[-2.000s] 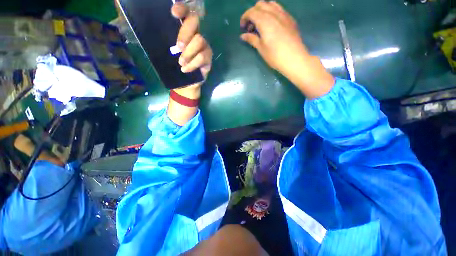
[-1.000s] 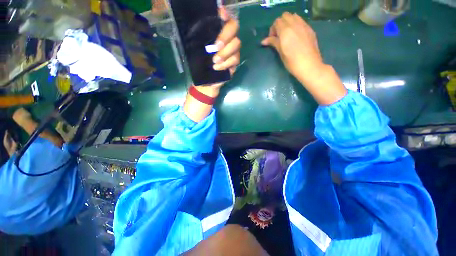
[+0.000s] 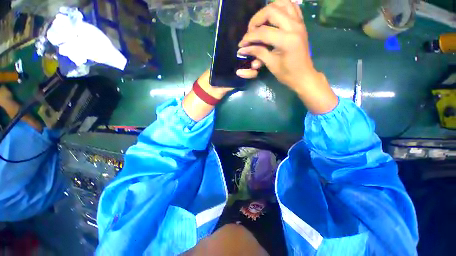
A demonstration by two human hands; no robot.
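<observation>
A smartphone [image 3: 231, 45] with a dark screen facing up is held upright in the picture, its top cut off by the upper edge. My left hand [image 3: 216, 86] with a red wristband holds it from beneath; most of that hand is hidden behind the phone, with fingertips at its right edge. My right hand [image 3: 282, 42] is over the phone's right side, fingers bent against it. Whether the right fingers hold a small part cannot be told.
Silver tweezers [image 3: 358, 82] lie on the green mat. A blue triangle [image 3: 392, 43], a pale round tub [image 3: 387, 22] and a green box [image 3: 340, 12] stand behind. An orange screwdriver [image 3: 446, 43] and yellow box [image 3: 445, 107] are right. A component tray [image 3: 95, 170] and another person's sleeve [image 3: 30, 165] are left.
My right hand has moved left from over the mat onto the phone. The phone in my left hand has shifted right and stands more upright. The orange screwdriver has come into view at right.
</observation>
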